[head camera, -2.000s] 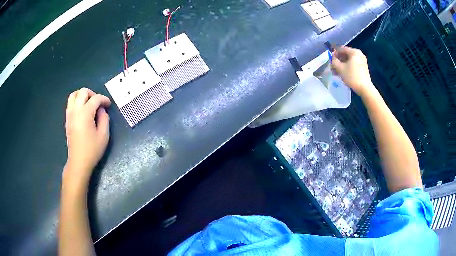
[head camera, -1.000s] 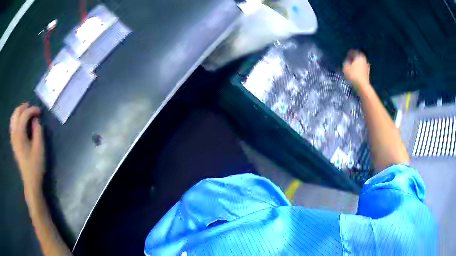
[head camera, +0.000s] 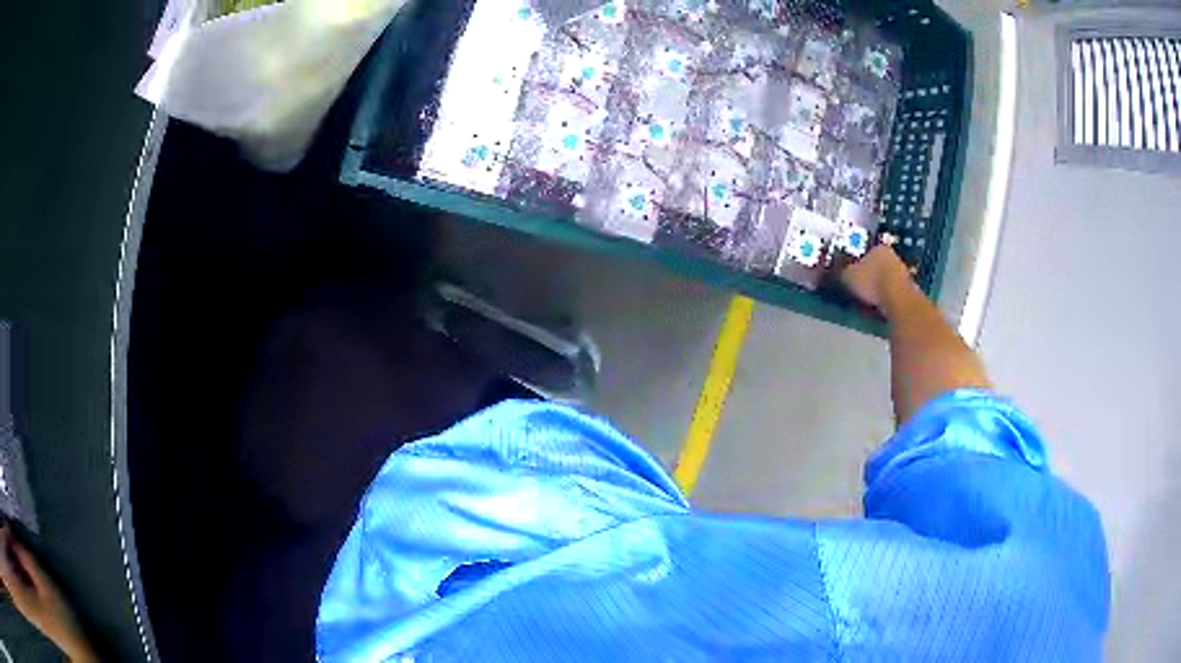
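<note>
The dark green parts crate (head camera: 570, 236) holds several heatsink modules (head camera: 809, 244) in rows, pale plates with blue pieces on them and thin dark red leads between. My right hand (head camera: 881, 275) is inside the crate's near right corner, at the modules there; its fingertips are partly hidden, so its grip cannot be told. My left hand (head camera: 23, 570) is cut off by the left edge, on the dark belt (head camera: 65, 259), beside a sliver of a grey heatsink (head camera: 13, 479); its fingers are mostly out of the picture.
The translucent waste bag (head camera: 266, 78) hangs at the belt edge, upper left. The belt's pale edge (head camera: 123, 337) runs down the left. A yellow line (head camera: 715, 395) marks the grey floor below the crate. A striped grille (head camera: 1127, 97) lies at the upper right.
The view has swung right and down to the crate. My right hand has gone from above the crate's far side into its near right corner. The belt heatsinks have nearly left the picture.
</note>
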